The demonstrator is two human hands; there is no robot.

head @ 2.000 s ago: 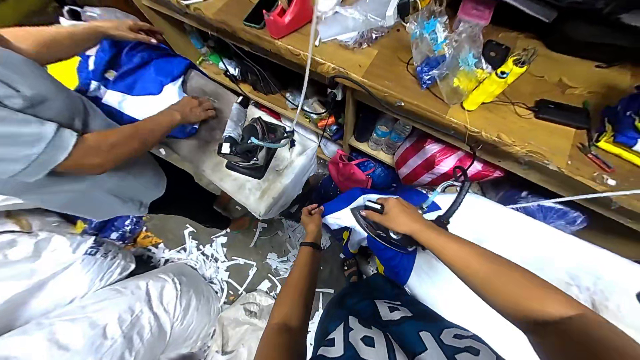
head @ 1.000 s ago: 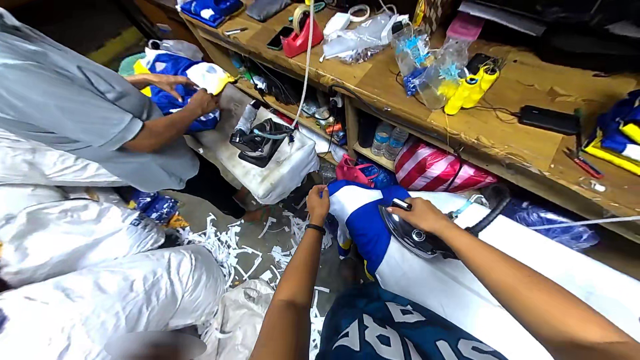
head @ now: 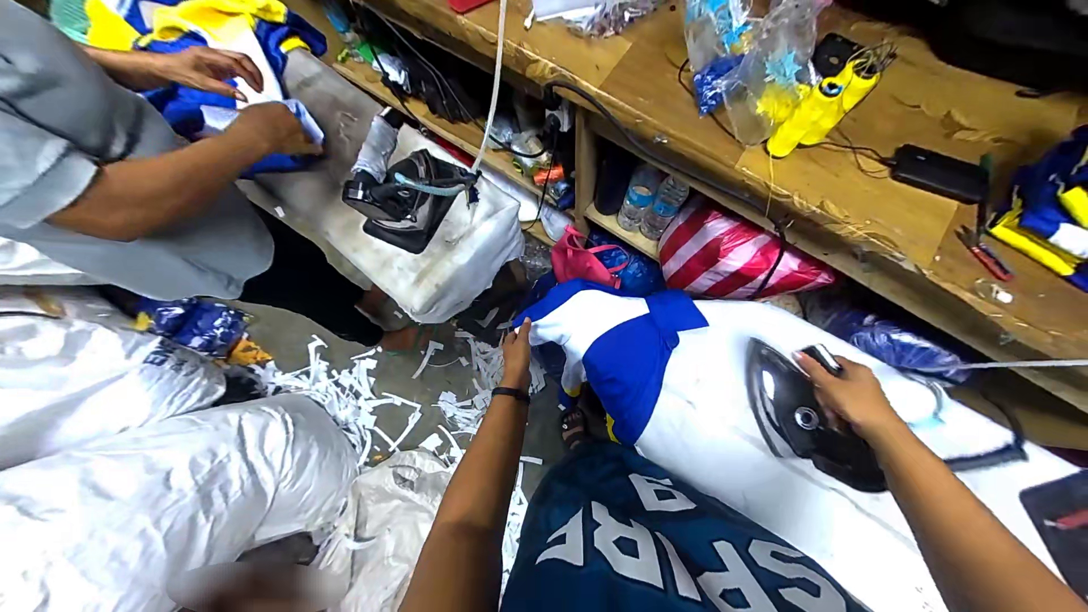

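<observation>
My right hand (head: 841, 391) is closed on the handle of a black electric iron (head: 803, 425), over the white-covered ironing board (head: 731, 510), to the right of the cloth. With the fingers of my left hand (head: 515, 348) I hold the left edge of a blue and white fabric garment (head: 625, 365), which lies over the board's left end. A second iron (head: 408, 200) rests on another padded board (head: 459, 263). Beside that board a co-worker's hands (head: 212, 76) handle a blue, white and yellow garment (head: 289, 127).
A wooden workbench (head: 901, 221) runs along the far side, with a yellow thing (head: 824, 102), plastic bags and small red-handled cutters (head: 986, 255) on it. Below are water bottles (head: 654, 204) and a red-striped bundle (head: 731, 246). White sacks (head: 170, 501) and paper-like strips (head: 340, 399) lie at left.
My right hand and the iron have moved right, off the blue and white garment onto the white board. My left hand stays at the garment's edge. The co-worker's hands have shifted on their garment.
</observation>
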